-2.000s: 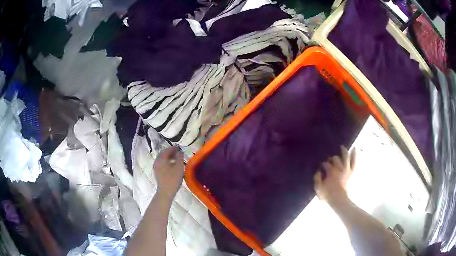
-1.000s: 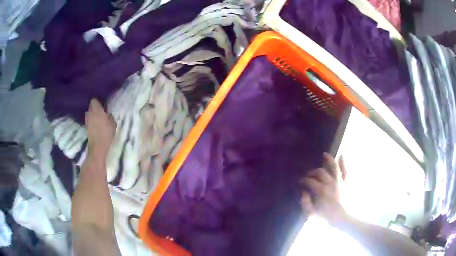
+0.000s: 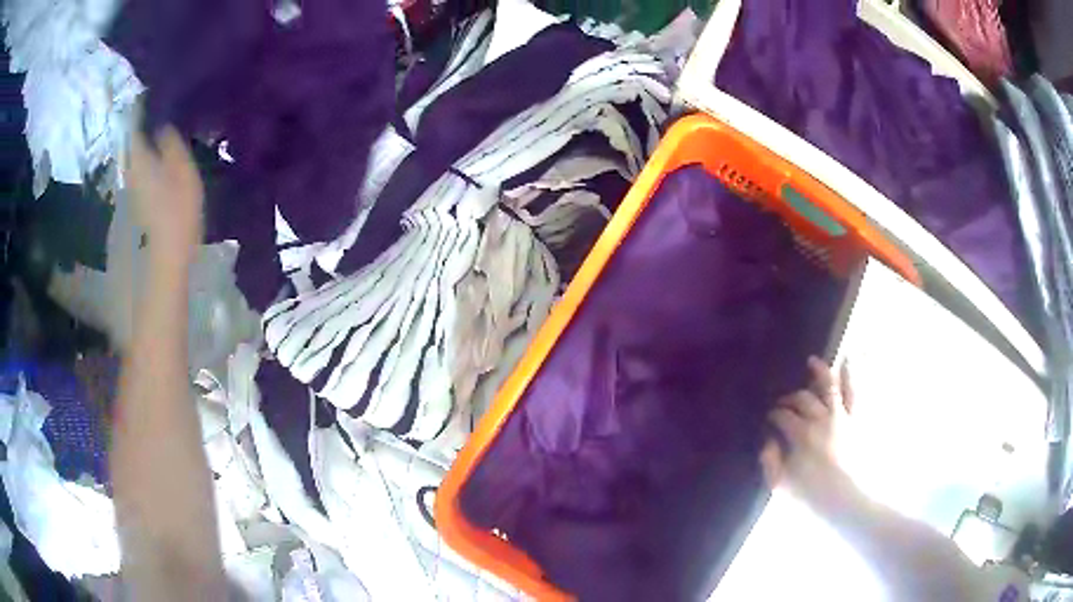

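Observation:
My left hand (image 3: 165, 171) is blurred at the upper left, at the left edge of a dark purple fabric piece (image 3: 277, 106); whether it grips the cloth cannot be told. The purple piece lies at the back of a fanned stack of grey-white panels with dark edges (image 3: 377, 341). My right hand (image 3: 806, 429) is at the right side of an orange-rimmed crate (image 3: 559, 318), fingers apart at the edge of the purple pieces (image 3: 659, 376) in it. No thing is seen held in this hand.
A white table (image 3: 930, 388) with a small metal part (image 3: 986, 512) is right of the crate. More purple fabric (image 3: 871, 118) lies behind a cream curved edge (image 3: 812, 153). Grey-white layers (image 3: 1030, 223) hang far right. Loose light cloth (image 3: 71, 106) is at the left.
My left hand has moved from beside the crate's near left corner up and left to the purple piece. That piece has shifted left relative to the crate. My right hand has stayed at the crate's side.

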